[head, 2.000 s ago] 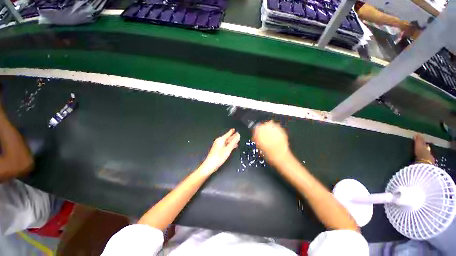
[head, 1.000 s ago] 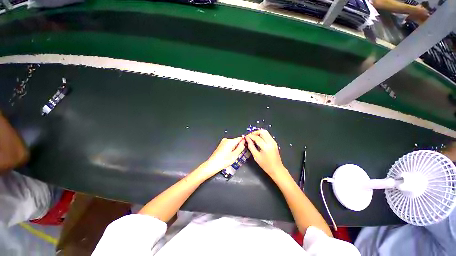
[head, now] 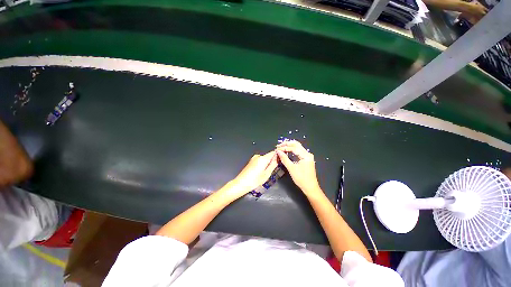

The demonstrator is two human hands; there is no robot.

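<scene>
A narrow blue-purple circuit board [head: 271, 184] with silver patches lies slanted between my hands, its near end sticking out toward me. My left hand [head: 259, 170] holds it from the left side. My right hand [head: 298, 166] is at its far end, thumb and fingertips pinched together close to my left fingertips. The far end and whatever the fingertips touch are hidden. Tiny white pieces [head: 288, 138] are scattered just beyond my right hand. Dark tweezers [head: 340, 188] lie on the bench to the right of my right hand.
A white desk fan [head: 396, 206] with a cable stands at right. Another board [head: 60, 109] and tan specks [head: 25, 92] lie far left, near a person's arm [head: 12, 157]. A white edge strip [head: 224, 85] borders the green belt [head: 224, 47]. A slanted grey post [head: 426, 73] rises at right.
Two seconds ago my hands were apart, my right one blurred near the white edge. They have since come together nearer me on the board. Over the last second they barely moved.
</scene>
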